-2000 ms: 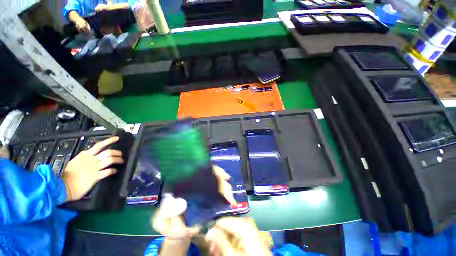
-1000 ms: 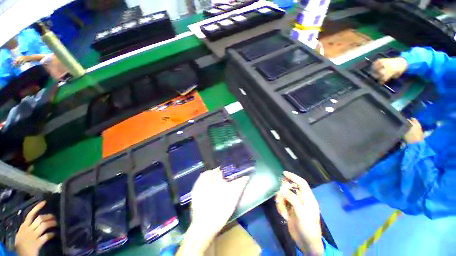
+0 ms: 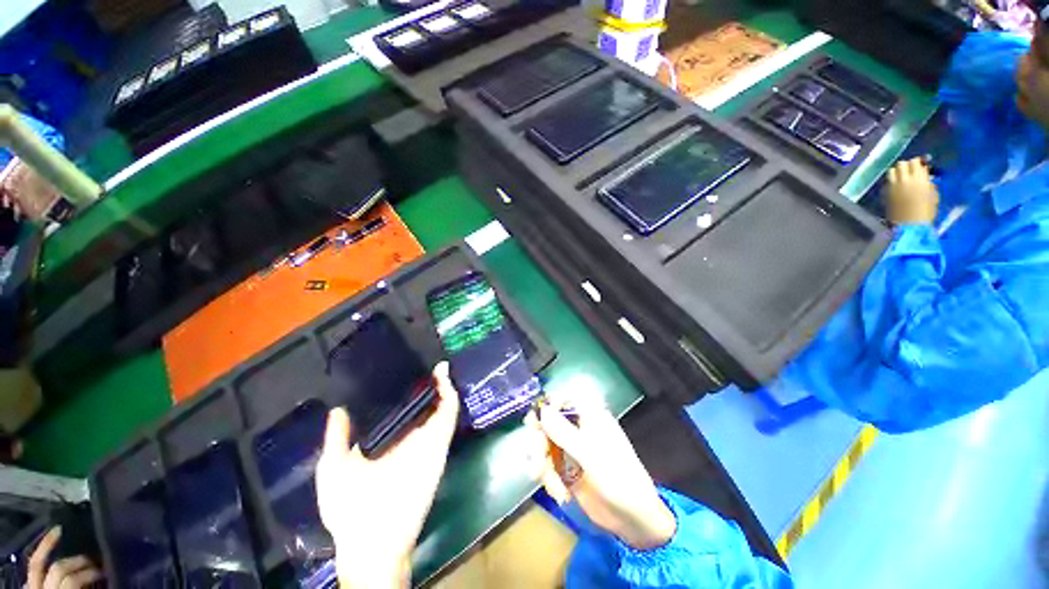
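My left hand (image 3: 385, 495) holds a dark smartphone (image 3: 377, 366) by its lower end, thumb and fingers on either side, over a slot of the black foam tray (image 3: 270, 380). My right hand (image 3: 604, 466) is closed with fingertips pinching a small dark and orange item (image 3: 564, 460), possibly a plug, beside the bottom edge of another phone (image 3: 481, 345). That phone lies in the tray's right end slot and shows rows of green on its screen. Several dark phones lie in the slots to the left.
Stacked foam trays (image 3: 794, 259) with phones on top stand at the right. An orange mat (image 3: 293, 299) with small parts and a rear black tray (image 3: 247, 219) lie behind. Another person's sleeve (image 3: 932, 334) is at right. Another person's hand (image 3: 63, 564) is at lower left.
The view has swung right. My left hand has moved left from the green-screen phone to the dark phone beside it. My right hand has come in near the green-screen phone's bottom edge.
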